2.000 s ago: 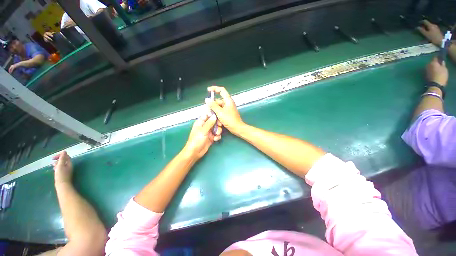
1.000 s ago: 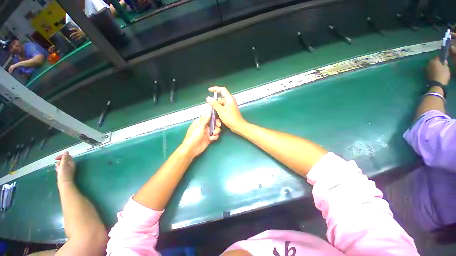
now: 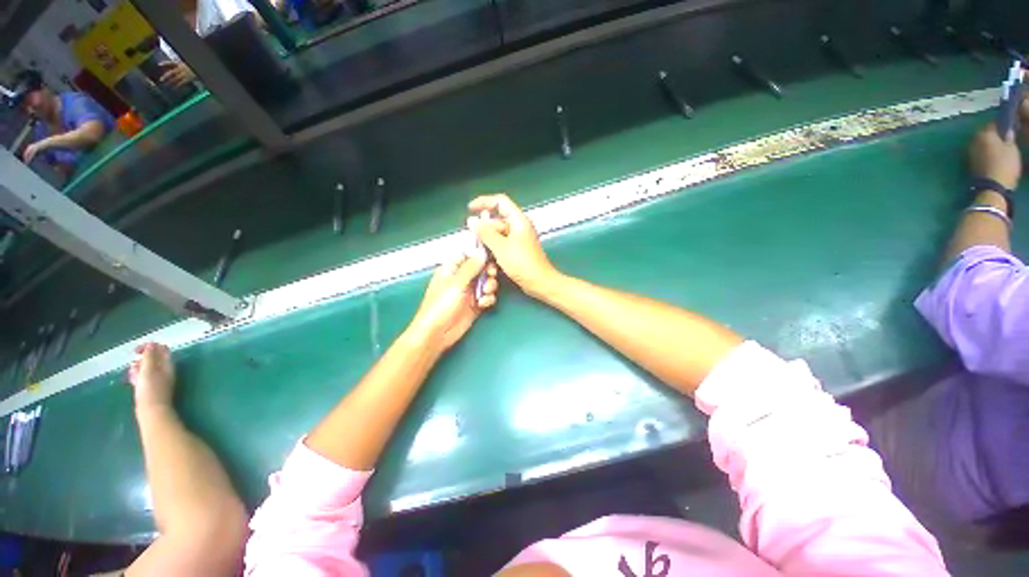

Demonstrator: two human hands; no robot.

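A slim grey pen (image 3: 482, 278) stands nearly upright between my two hands, in front of the pale rail. My left hand (image 3: 455, 299) is closed around its lower part. My right hand (image 3: 510, 246) pinches its upper end, and the fingers hide most of that end. Whether a cap or end piece is there, I cannot tell. Both hands touch each other above the near edge of the rail.
Single pens (image 3: 565, 133) lie spaced along the dark green belt (image 3: 474, 147) beyond the white rail (image 3: 632, 201). A neighbour's arm (image 3: 169, 451) rests at left, near several pens (image 3: 20, 437). A lilac-sleeved person (image 3: 982, 304) holds pens at right. A metal post (image 3: 113, 242) rises at left.
The pens on the belt have moved left. My hands stay in place; the left fingers opened a little, showing more of the pen, then closed over it again.
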